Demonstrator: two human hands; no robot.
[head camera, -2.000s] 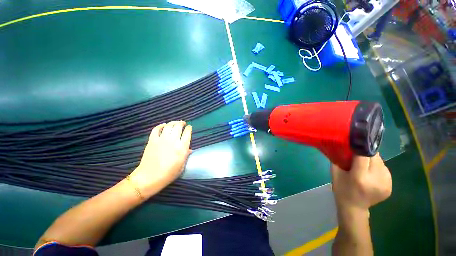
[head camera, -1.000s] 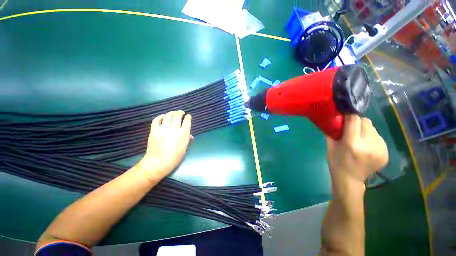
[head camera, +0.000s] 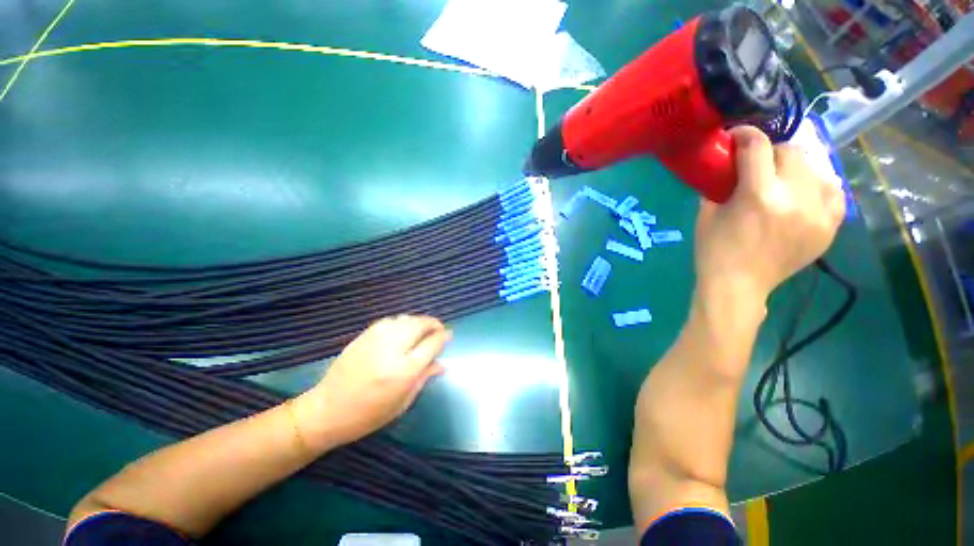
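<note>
My right hand (head camera: 767, 208) grips the red heat gun (head camera: 652, 101) by its handle. The nozzle points left and down, at the upper end of a row of blue sleeves (head camera: 523, 243) on the cable ends. My left hand (head camera: 387, 368) rests at the lower edge of the upper black cable bundle (head camera: 320, 286), fingers curled; whether it grips a cable is hidden. A lower cable bundle (head camera: 459, 475) ends in bare silver lugs (head camera: 577, 512). Loose blue sleeves (head camera: 632, 318) lie right of the yellow line.
White paper sheets (head camera: 497, 34) and a clear plastic bag (head camera: 571, 62) lie at the far side. The gun's black cord (head camera: 796, 421) loops on the green table (head camera: 267, 117) at right. A blue bin and black round object are mostly hidden behind the gun and right hand.
The heat gun has moved up and away along the sleeve row, to its far end. The cables with blue sleeves now lie together in one row. My left hand has shifted toward the row's near edge.
</note>
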